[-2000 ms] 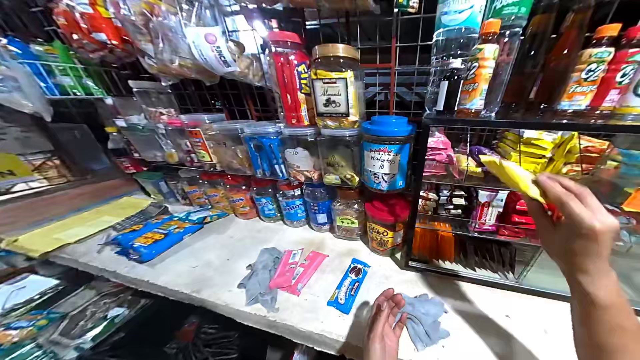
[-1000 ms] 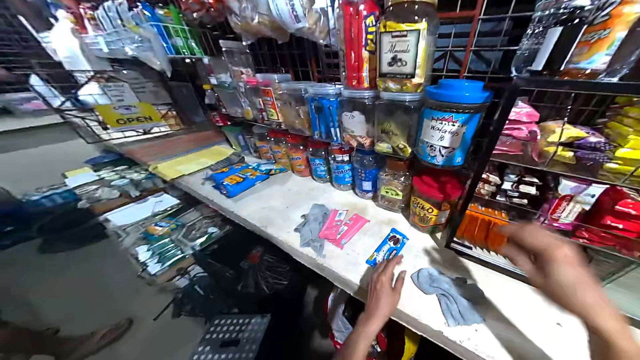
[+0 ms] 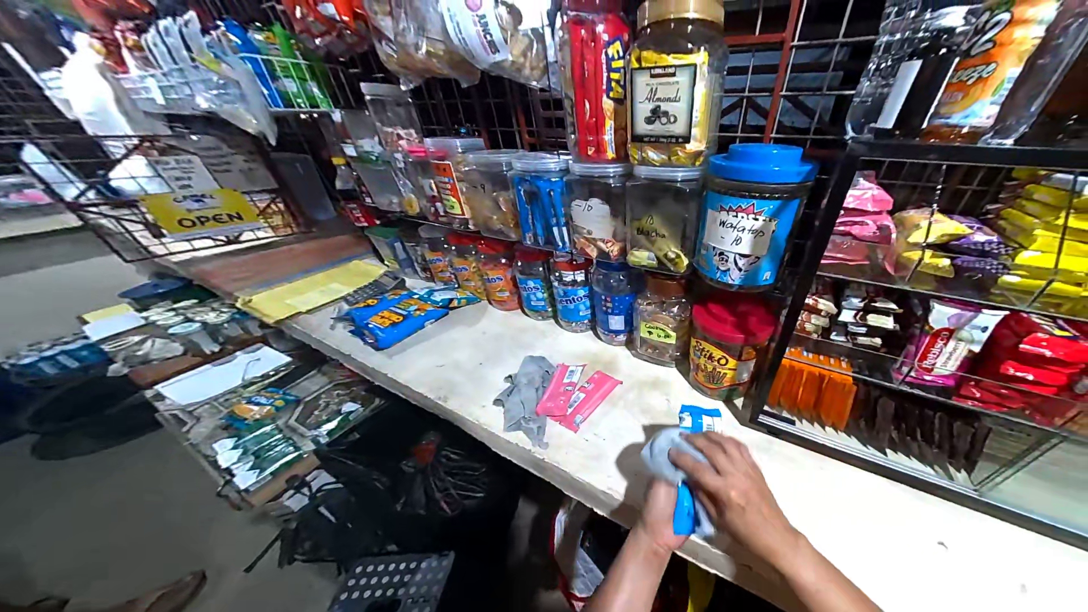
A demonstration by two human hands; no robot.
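Near the counter's front edge, my left hand (image 3: 656,514) grips the lower end of a blue snack packet (image 3: 685,510). My right hand (image 3: 735,484) presses a grey-blue cloth (image 3: 667,455) onto that packet from above, fingers curled over it. The packet's upper end sticks out beyond the cloth; its middle is hidden. Left of my hands, two pink packets (image 3: 578,398) lie on the white counter (image 3: 476,399), one overlapping a crumpled grey cloth (image 3: 525,399). Farther left lies a larger blue snack bag (image 3: 393,319).
Several plastic jars, among them one with a red lid (image 3: 733,340) and one with a blue lid (image 3: 752,225), line the counter's back. A black-framed snack rack (image 3: 803,280) stands at the right. Below the front edge are black plastic bags (image 3: 425,484).
My right hand has come from the snack rack to the counter and taken up the cloth that lay there. My left hand has taken hold of the blue packet, which lay flat before.
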